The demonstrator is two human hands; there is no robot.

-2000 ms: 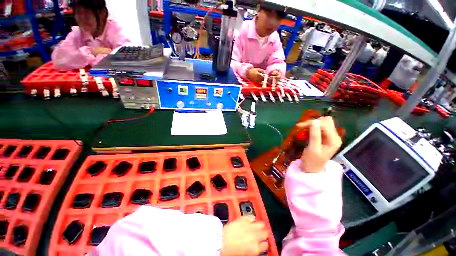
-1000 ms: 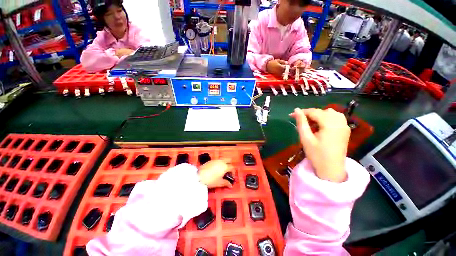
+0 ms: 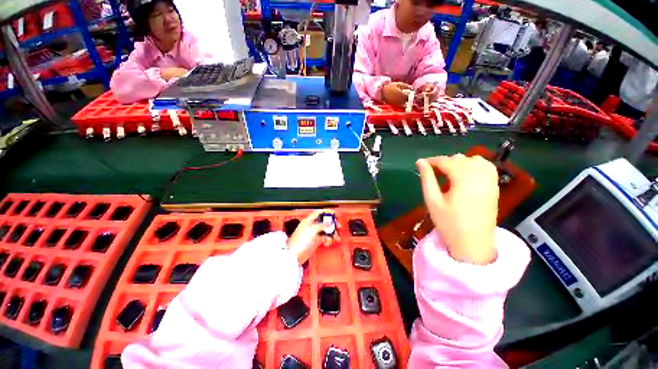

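Note:
My left hand [image 3: 312, 236] holds a smartwatch body [image 3: 327, 224] in its fingertips, above the upper right part of the red-orange compartment tray [image 3: 331, 263]. The tray's pockets hold several dark watch bodies; those in the right column, such as one watch [image 3: 362, 258], show a round sensor ring. My right hand [image 3: 465, 202] is raised over the orange-brown fixture [image 3: 519, 189], thumb and fingers curled. Whether it holds anything is hidden. The hand and sleeve cover part of the fixture; metal parts show beyond it.
A second watch tray [image 3: 108, 223] lies left. Behind are a blue-fronted control box [image 3: 306, 131], a power supply [image 3: 218, 133] and a paper sheet [image 3: 304, 170]. A monitor [image 3: 602, 230] stands right. Two people in pink smocks sit opposite.
My left hand has moved from the tray's lower right to its upper right and lifted a watch body from a pocket. My right hand stays over the fixture. The view has shifted.

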